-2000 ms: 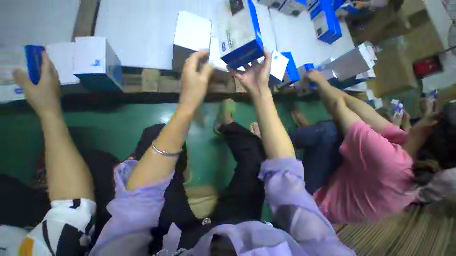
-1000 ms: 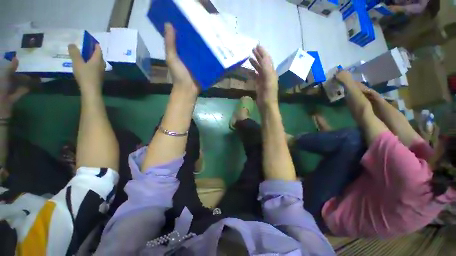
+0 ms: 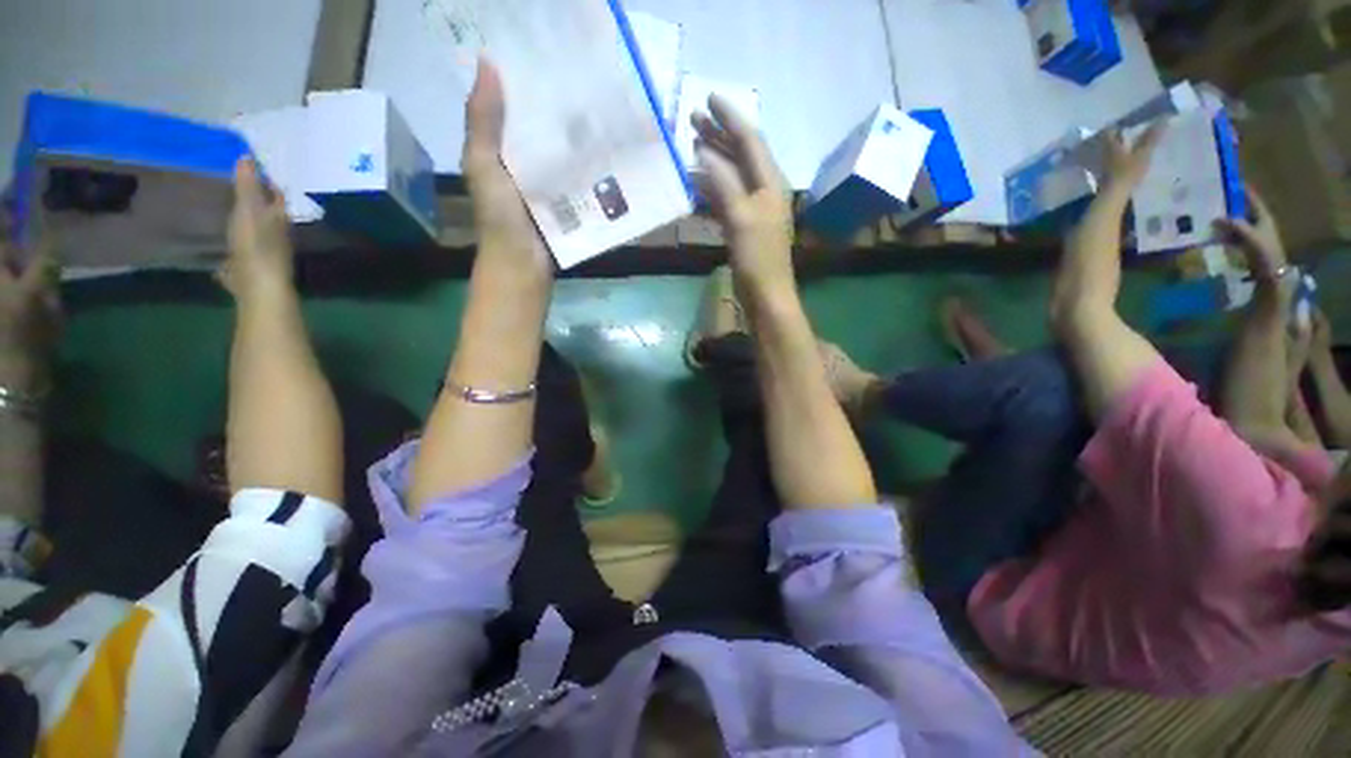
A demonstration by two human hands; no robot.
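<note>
In the head view, a white and blue retail box (image 3: 571,126) is held up over the table edge, its white printed face with small dark pictures towards me. My left hand (image 3: 507,185) is at the box's left edge, thumb showing, the other fingers hidden. My right hand (image 3: 741,185) is beside the box's lower right edge with fingers spread; whether it touches the box is unclear. The box's top end is cut off by the picture's rim.
White-topped table (image 3: 785,59) with a carton (image 3: 353,163) at left and a tilted white and blue carton (image 3: 874,170) at right. A person at left holds a blue-edged box (image 3: 134,133). A person in a pink shirt (image 3: 1171,548) handles a box at right. Green floor (image 3: 637,385) below.
The box in my left hand has turned from its blue side to its white printed face. The neighbours have also turned or lifted boxes.
</note>
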